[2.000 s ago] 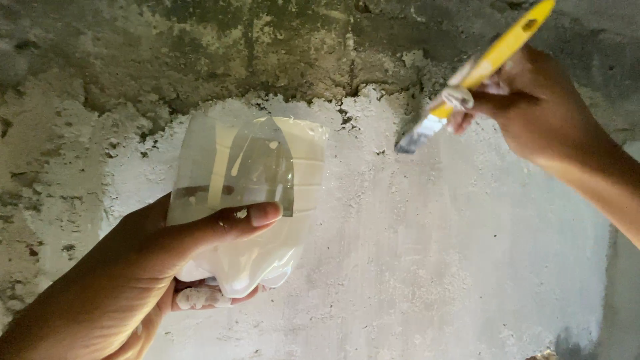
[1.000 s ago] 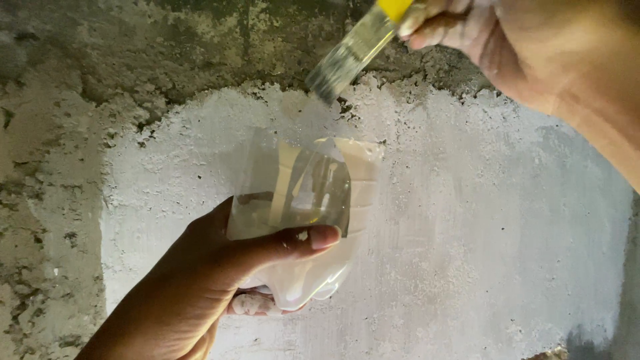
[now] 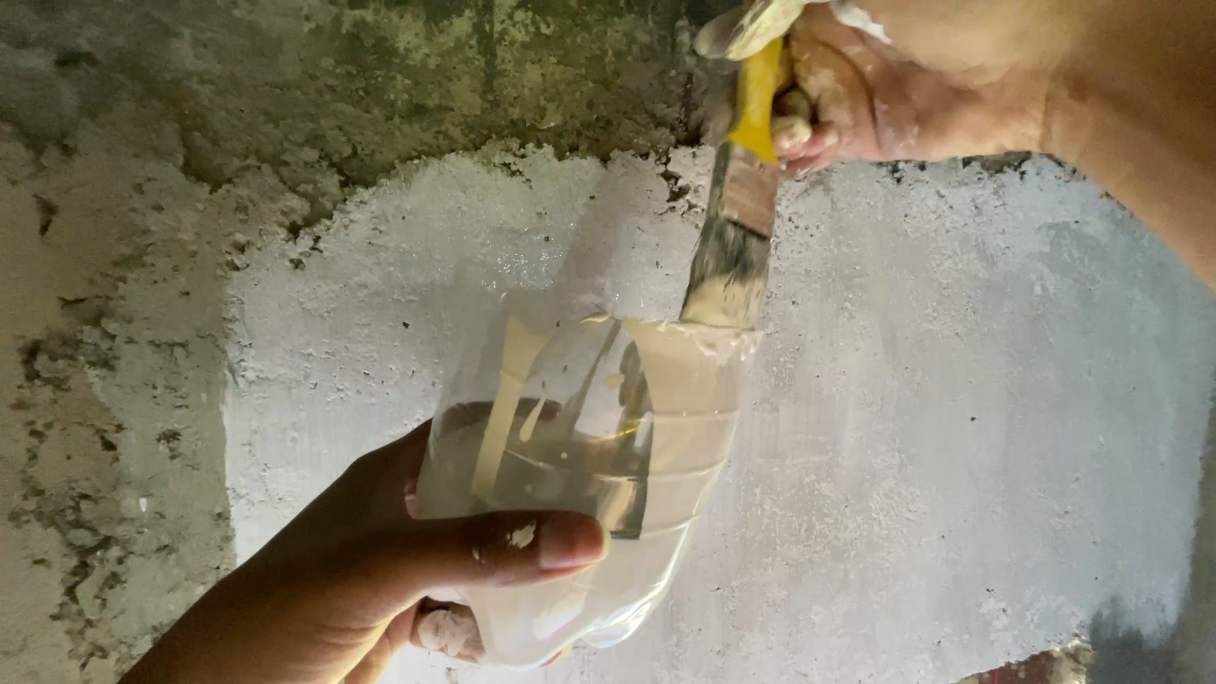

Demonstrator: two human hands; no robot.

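My left hand grips a cut-off clear plastic bottle base from its lower left, thumb across the front. White paint lies in its bottom and streaks its inner walls. My right hand, spotted with paint, holds a flat paintbrush by its yellow handle at the top. The brush points down, and its paint-coated bristles meet the bottle's rim at the upper right. Behind both is a rough wall with a white painted patch.
Bare, mottled grey-green plaster runs along the top, above the patch's ragged edge. More rough, pitted plaster lies at the left. A reddish broken spot shows at the lower right.
My right hand has brought the brush from the wall, first leftward along the patch's upper edge, then down to the bottle's rim. My left hand still holds the bottle base.
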